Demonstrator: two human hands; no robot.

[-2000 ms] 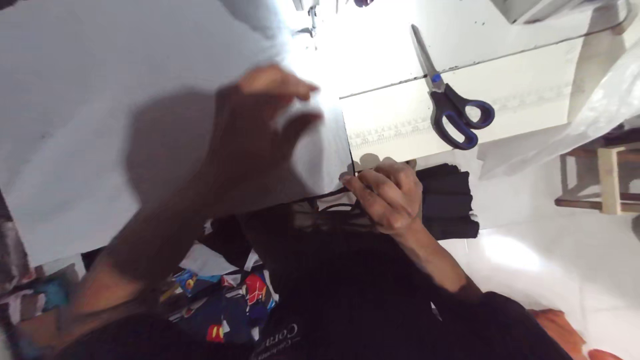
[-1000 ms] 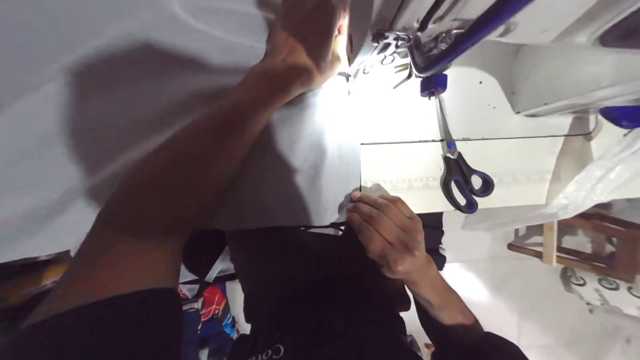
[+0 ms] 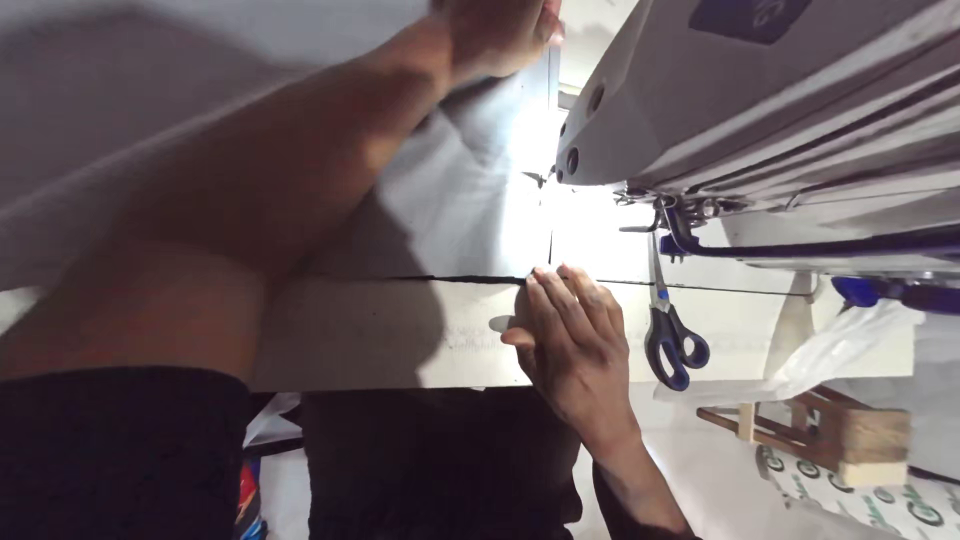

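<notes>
A large light grey cloth (image 3: 442, 217) lies across the sewing table, its dark near edge running above the pale table front. At the top of the view, partly cut off, my left hand (image 3: 499, 37) is at the far part of the cloth's right edge; whether its fingers pinch the cloth cannot be told. My right hand (image 3: 577, 341) lies palm down, fingertips at the cloth's near right corner. Beyond the cloth's right edge is the sewing machine (image 3: 675, 97), its lamp glaring over the needle area. Scissors (image 3: 671, 330) with black and blue handles lie right of my right hand.
A ruler-like scale (image 3: 472, 337) is marked along the pale table front (image 3: 337, 337). Translucent plastic (image 3: 832, 352) drapes over the table's right end. Below it stand a wooden stool (image 3: 840, 431) and a printed plastic bag (image 3: 862, 480). Colourful fabric (image 3: 251, 499) shows at lower left.
My left hand has moved from above the cloth to its far right edge. My right hand has gone from curled fingers at the corner to lying flatter there. The view has shifted, showing more machine.
</notes>
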